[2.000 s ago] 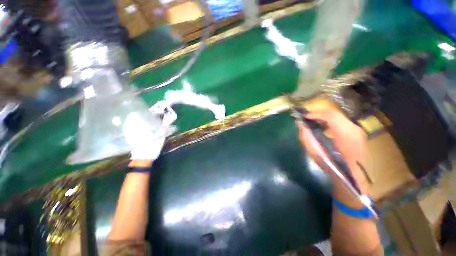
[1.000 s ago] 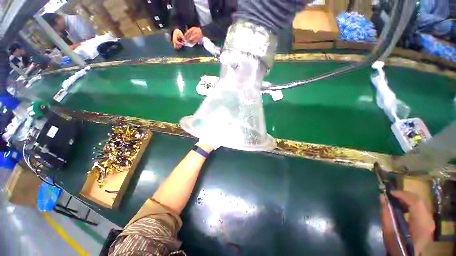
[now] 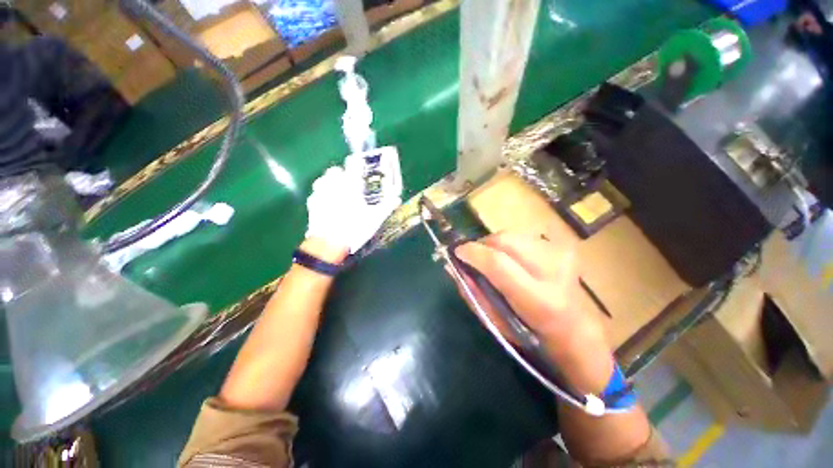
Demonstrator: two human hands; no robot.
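My left hand (image 3: pixel 347 210), in a white glove with a dark wrist band, grips a white socket housing (image 3: pixel 380 176) over the near edge of the green belt. The housing's crowded inside faces up, and a bagged white cord (image 3: pixel 354 105) stretches away from it. My bare right hand (image 3: pixel 530 274), with a blue wrist band, holds a black soldering iron (image 3: pixel 498 306) like a pen. Its tip is near the rail, right of and below the housing, and apart from it. A thin pale tube (image 3: pixel 489 320) runs along the iron.
A clear fume hood (image 3: pixel 96 320) stands at the left, with another bagged cord (image 3: pixel 173 233) beside it. A pale post (image 3: pixel 493 82) rises by the rail (image 3: pixel 434 196). At right are a cardboard tool tray (image 3: pixel 639 288), black box (image 3: pixel 676 192) and green solder reel (image 3: pixel 703 59).
The view has swung right. My left hand has come out from behind the fume hood and now holds the housing from the belt. My right hand still holds the iron, now closer to the left hand.
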